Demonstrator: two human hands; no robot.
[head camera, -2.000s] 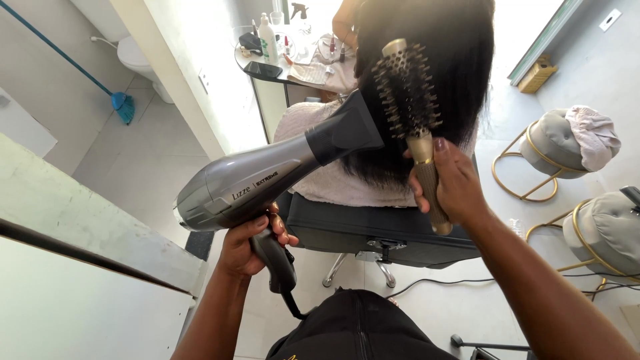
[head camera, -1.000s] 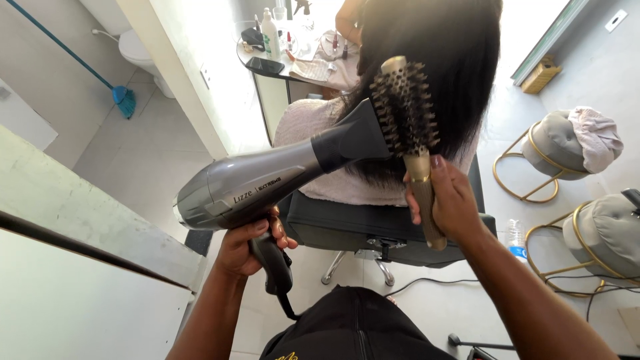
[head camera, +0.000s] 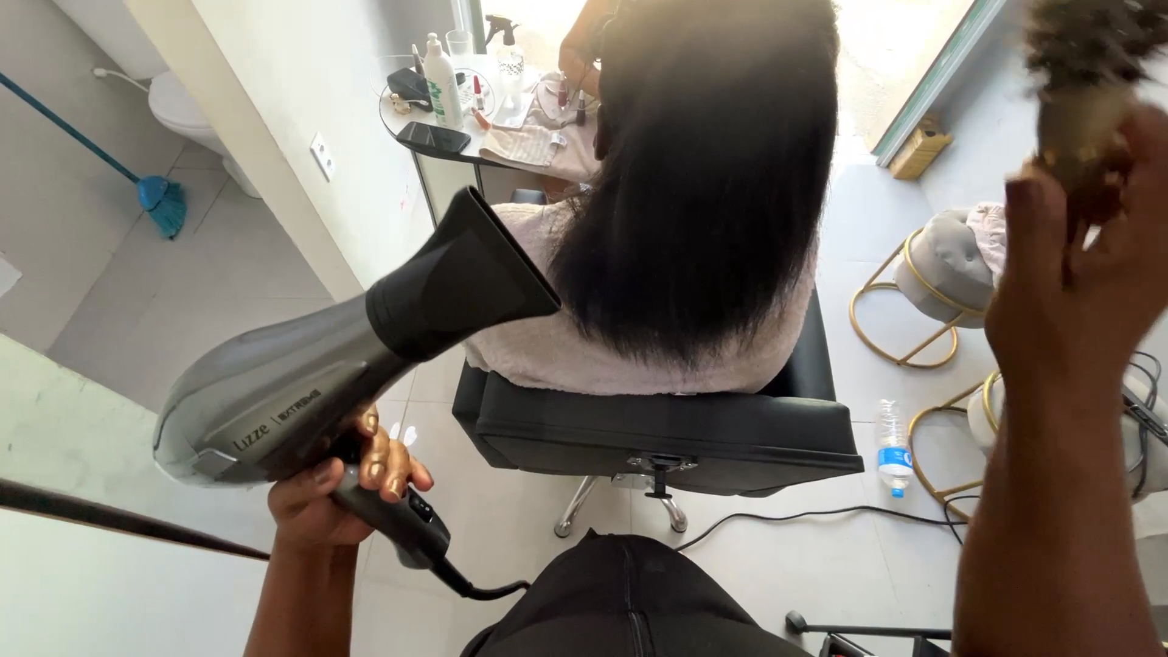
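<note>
My left hand [head camera: 351, 484] grips the handle of a grey Lizze hair dryer [head camera: 292, 392], whose black flat nozzle [head camera: 456, 283] points up and right, beside the hair. At the upper right, my right hand [head camera: 1086, 237] is raised and closed round the handle of a round hairbrush [head camera: 1090, 55]; the brush is blurred, cut off by the frame edge and apart from the hair. Long dark hair [head camera: 703, 182] hangs straight down the back of a seated person, over a light towel [head camera: 639, 360] on the shoulders.
A black salon chair [head camera: 657, 438] holds the person. At the upper left stands a table [head camera: 399, 128] with bottles and a phone [head camera: 433, 138]. Right are grey stools [head camera: 949, 260] with gold frames, a plastic bottle [head camera: 893, 447] and a cable [head camera: 803, 513] on the floor. A blue broom [head camera: 160, 201] leans at far left.
My right hand and the brush have moved away from the hair, up and to the right. The dryer's nozzle no longer overlaps the brush; the hair now hangs loose.
</note>
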